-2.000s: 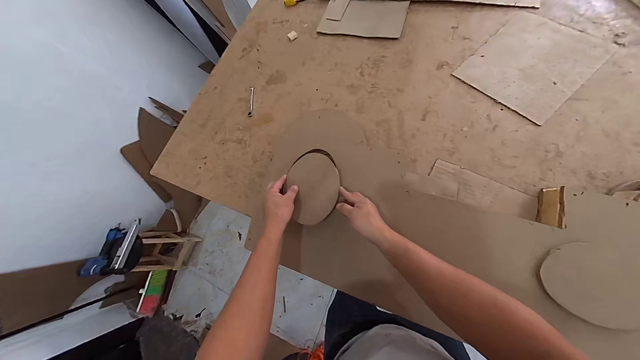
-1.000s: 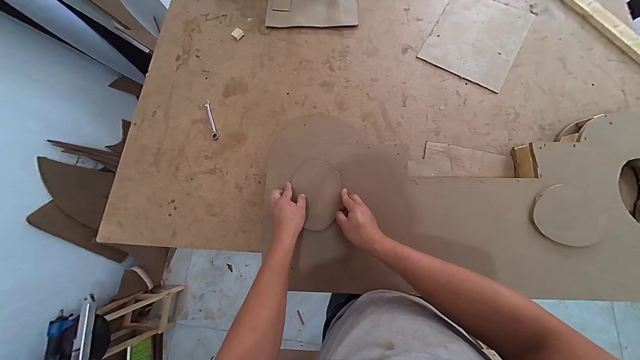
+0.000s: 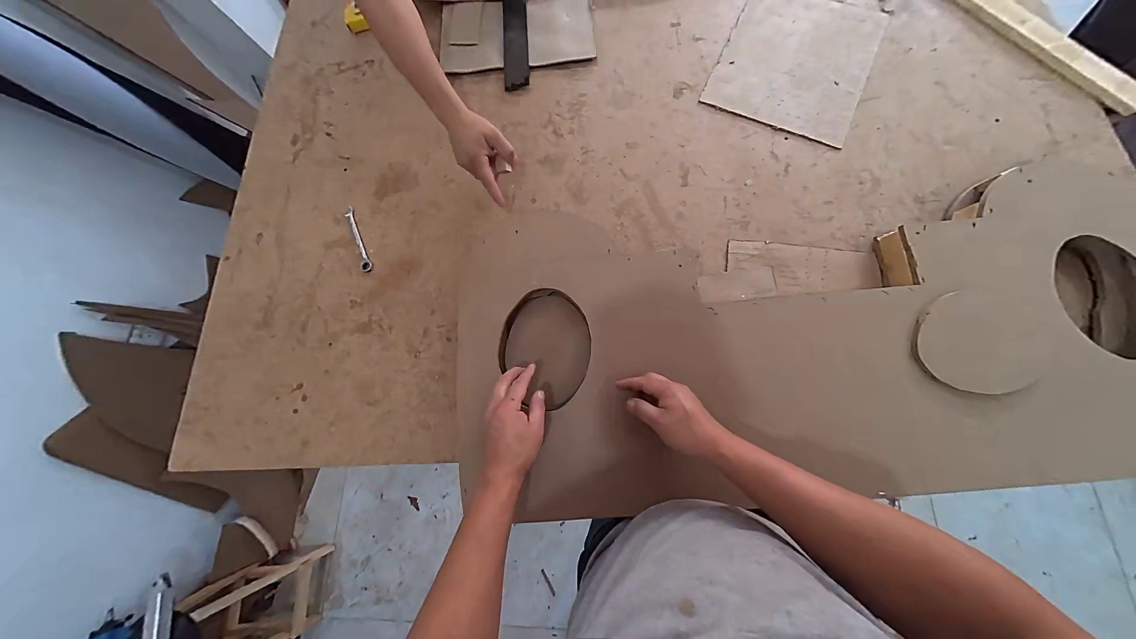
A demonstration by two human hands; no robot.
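Note:
A large brown board panel (image 3: 799, 390) lies along the near side of the table, with an oval opening near its left end. An oval board disc (image 3: 555, 342) sits down inside that opening, a dark gap showing round its edge. My left hand (image 3: 516, 422) rests at the opening's lower left rim, fingertips over the disc, fingers apart. To the right of the opening, my right hand (image 3: 674, 413) is over the panel with its fingers loosely bent and nothing in them. A second round disc (image 3: 985, 344) lies on the panel further right, beside a larger hole.
Another person's hand (image 3: 481, 151) points down above the panel, a small piece in its fingers. A combination wrench (image 3: 358, 240) lies on the table (image 3: 382, 373) at left. Square board sheets (image 3: 794, 71) lie at the back, and a wooden frame (image 3: 275, 586) stands on the floor, lower left.
The oval disc has dropped from flush with the panel to inside the opening. My right hand has come off the disc and moved right. The other person's hand has come into view.

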